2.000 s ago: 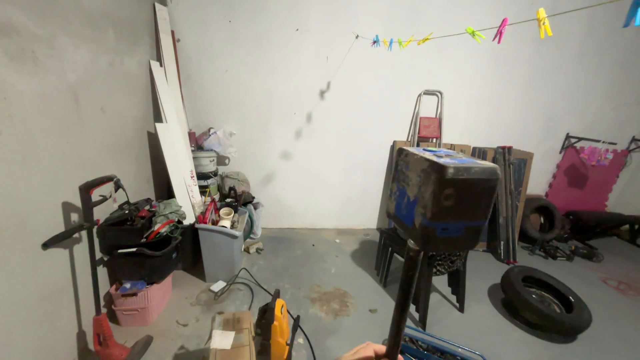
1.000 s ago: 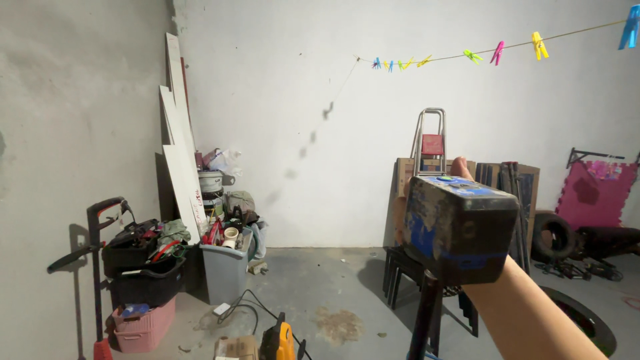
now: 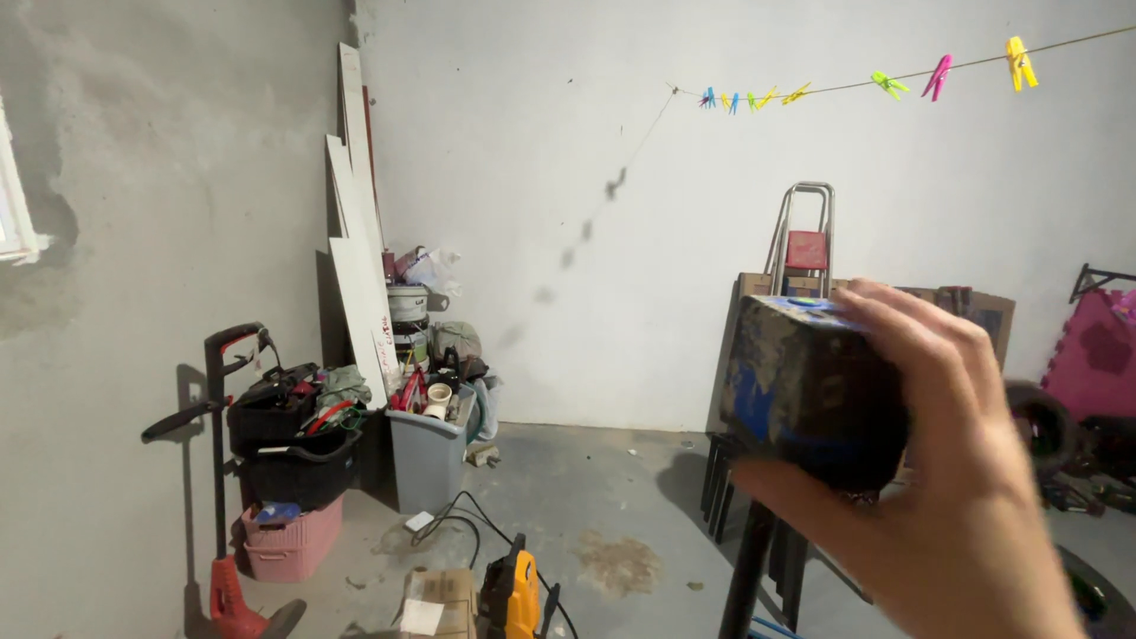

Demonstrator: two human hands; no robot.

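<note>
A worn black and blue box-shaped device [image 3: 781, 399], likely a laser level or similar but not clear, sits on top of a black pole [image 3: 745, 568] at right centre. My right hand [image 3: 941, 435] is around its right side, with fingers over the top and the thumb beneath the front lower edge. Blur hides whether it grips the box firmly. The box's far side is hidden. My left hand is out of view.
A yellow and black machine [image 3: 524, 595] and a cardboard box [image 3: 439, 603] stand low in front, with a black cable on the floor. Left are a red string trimmer [image 3: 232, 595], stacked crates [image 3: 297, 541] and a grey bin [image 3: 430, 461]. A folding step ladder [image 3: 806, 250] and clothesline pegs [image 3: 1021, 64] are at right.
My right hand has come from behind the box to its right side, with fingers over the top and thumb below. The box stays on the pole.
</note>
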